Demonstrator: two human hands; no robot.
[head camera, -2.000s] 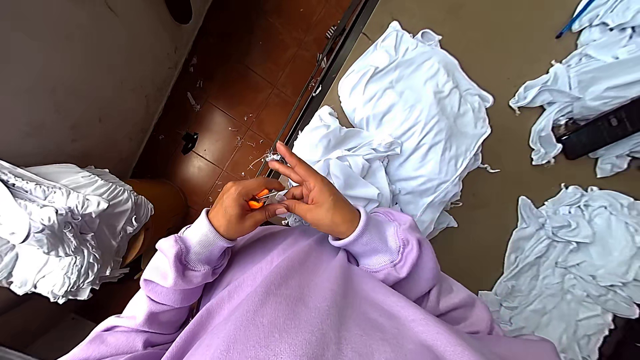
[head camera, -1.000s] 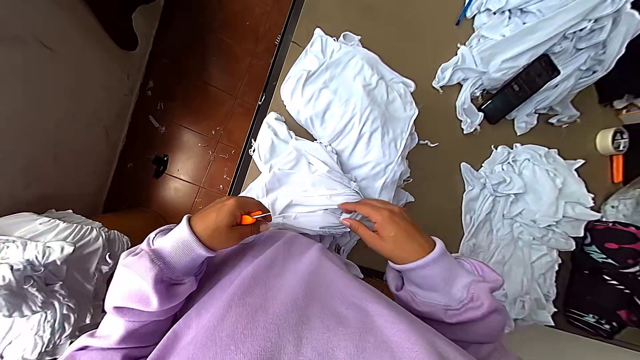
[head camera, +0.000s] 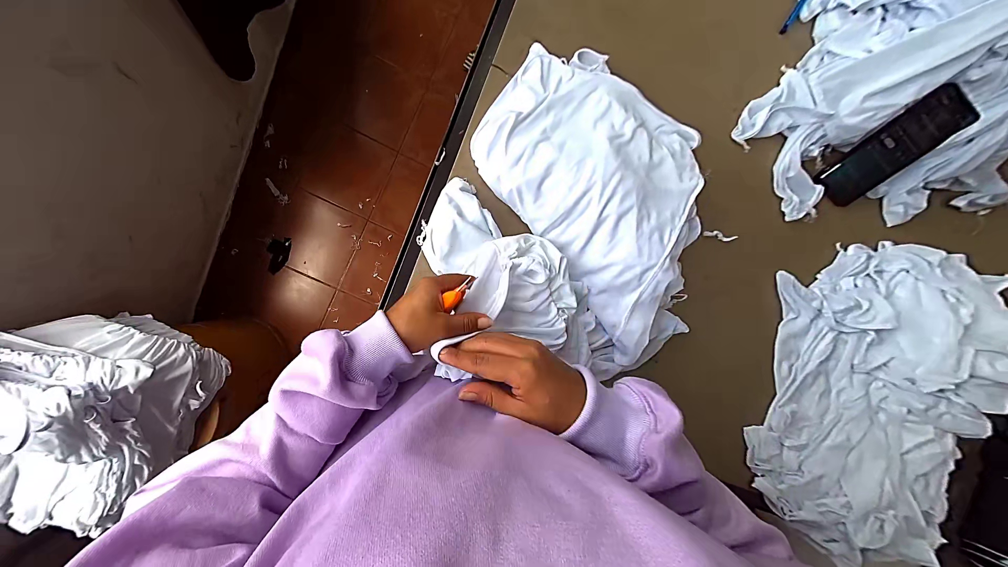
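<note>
My left hand (head camera: 437, 313) holds a small orange-handled cutting tool (head camera: 453, 299) with a short metal tip, probably thread snips. Its thumb also lies on a white fabric garment (head camera: 520, 291) bunched at the table's edge. My right hand (head camera: 512, 374) has a folded edge of that same garment between its fingers, close to my lap. Just beyond it, a pile of white garments (head camera: 591, 173) lies on the table, touching the bunched one. How much of the tool sits inside my left palm is hidden.
More white garments lie on the table (head camera: 724, 315) at the right (head camera: 874, 378) and upper right (head camera: 890, 94), the latter under a black phone-like device (head camera: 898, 146). Another white heap (head camera: 87, 417) rests at the lower left. Thread scraps dot the tiled floor (head camera: 346, 197) beside the table's edge.
My hands, close together two seconds ago, were apart over the white garment one second ago. Now they are near each other again, and my right hand has taken a folded edge of it.
</note>
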